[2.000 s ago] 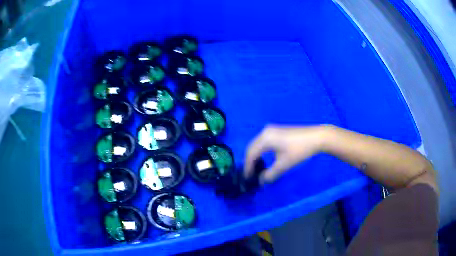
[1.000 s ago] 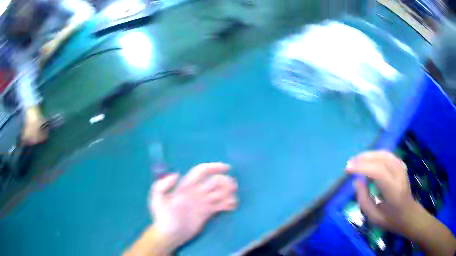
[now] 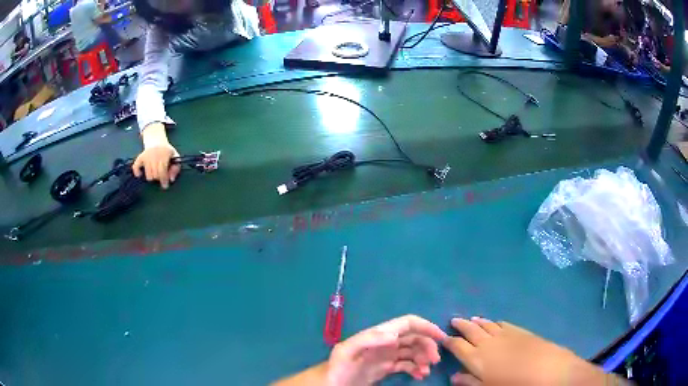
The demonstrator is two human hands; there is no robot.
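A screwdriver (image 3: 334, 310) with a red handle and thin silver shaft lies on the blue-green bench (image 3: 188, 317), shaft pointing away from me. My left hand (image 3: 388, 350) is just right of its handle, fingers curled and apart, holding nothing. My right hand (image 3: 513, 354) is beside it, palm down over the bench near the front edge, fingers apart and empty. The fingertips of the two hands are close together; I cannot tell whether they touch.
Black coiled cables (image 3: 324, 167) lie on the darker green conveyor (image 3: 249, 136). Another person's hand (image 3: 157, 163) is on cables at left, near round black housings (image 3: 66, 185). A crumpled plastic bag (image 3: 603, 219) lies right. The blue bin (image 3: 664, 339) shows at the lower right edge.
The view has swung from the bin to the bench. My right hand has left the bin's rim and is beside my left hand. My left hand has moved right, clear of the screwdriver.
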